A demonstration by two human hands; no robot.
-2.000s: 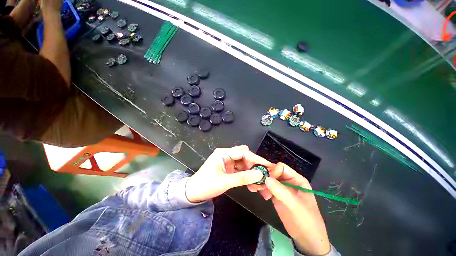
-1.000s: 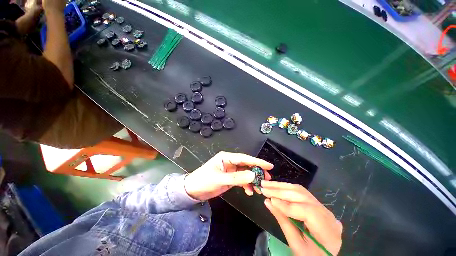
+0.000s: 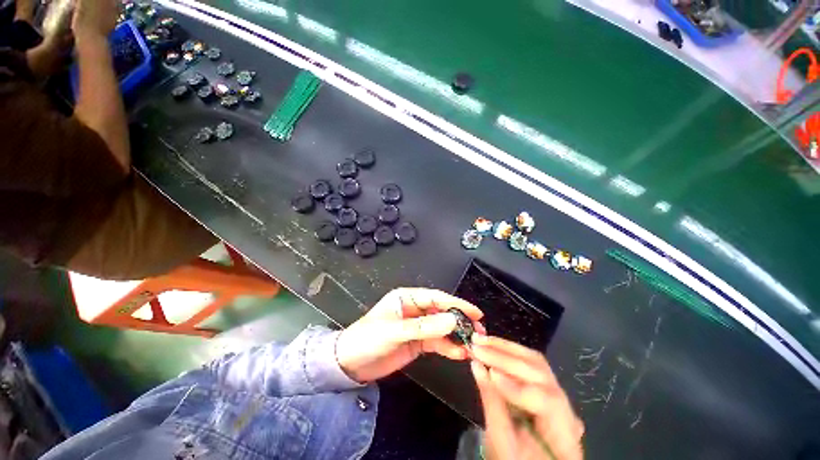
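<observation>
My left hand [image 3: 396, 334] pinches a small round electronic assembly [image 3: 462, 327] between thumb and fingers, just in front of the black tray. The assembly has a dark rim and a detailed face, seen tilted. My right hand [image 3: 526, 395] has its thumb and fingertips together at the right edge of the assembly. A green wire [image 3: 538, 437] runs back under the right hand's fingers toward the picture's lower edge. Whether its tip touches the assembly is hidden by the fingers.
The black tray [image 3: 512, 304] lies just beyond my hands. Black caps [image 3: 366, 224] are grouped mid-bench, shiny open units [image 3: 537, 251] to their right. Green wire bundles [image 3: 292, 105] lie left and right. Scraps [image 3: 589, 367] lie right. A neighbour's arm [image 3: 101, 99] is upper left, beside a blue bin [image 3: 130, 59].
The green wire, earlier stretched out to the right of the assembly, now trails down under my right hand, which has turned. The lone black disc on the belt has moved left.
</observation>
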